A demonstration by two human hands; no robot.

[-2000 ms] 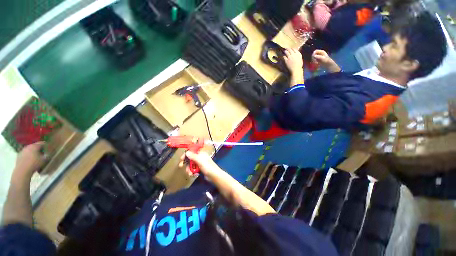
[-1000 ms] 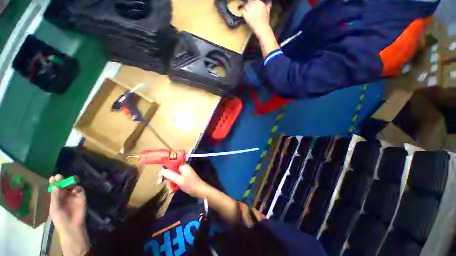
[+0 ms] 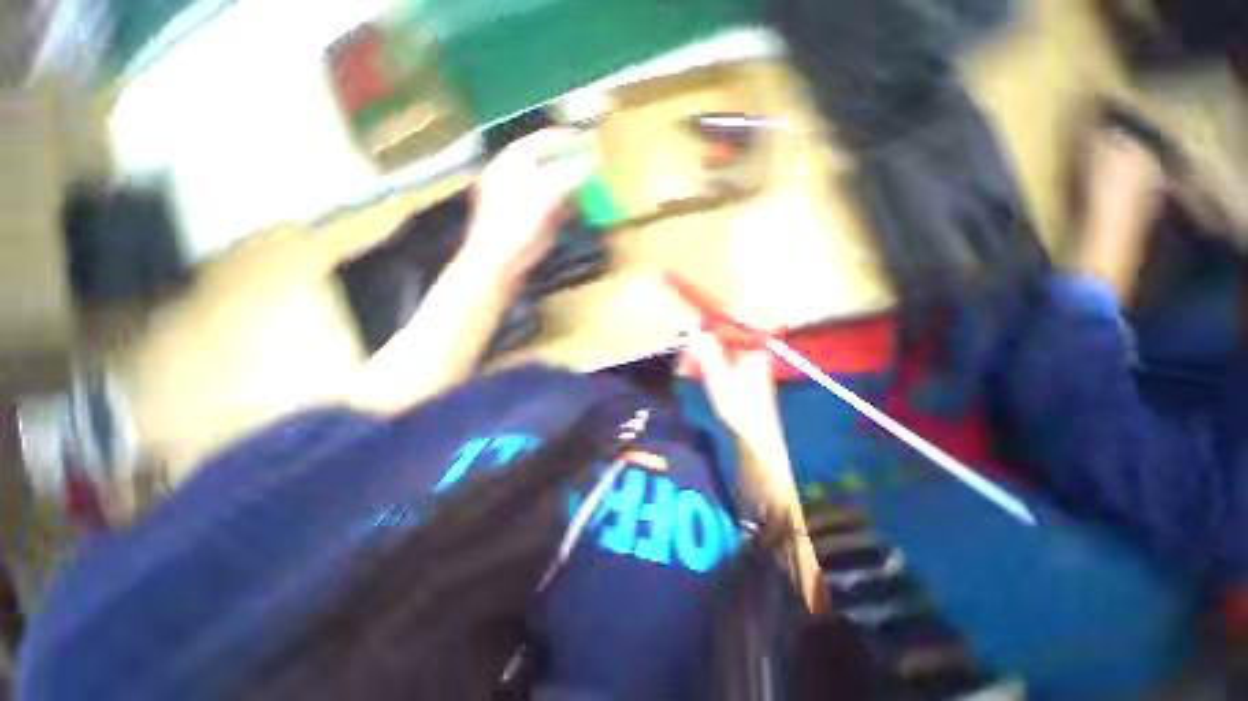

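Observation:
The frame is heavily blurred. My left hand is over the bench, with a green cylinder, likely a battery cell, at its fingers. Black plastic housings lie beneath and beside my left forearm. My right hand is shut on the red hot glue gun at the bench's near edge. The gun points up and left, and its long white glue stick sticks out to the lower right. Finger details are smeared.
A cardboard tray holding a dark glue gun lies beyond the housings. The parts box is at the far edge, by the green belt. Stacked black housings and another worker's sleeve are at right.
The view has swung and blurred. My left hand has moved from beside the parts box to the housings near the tray, with the green cylinder. My right hand still holds the red gun.

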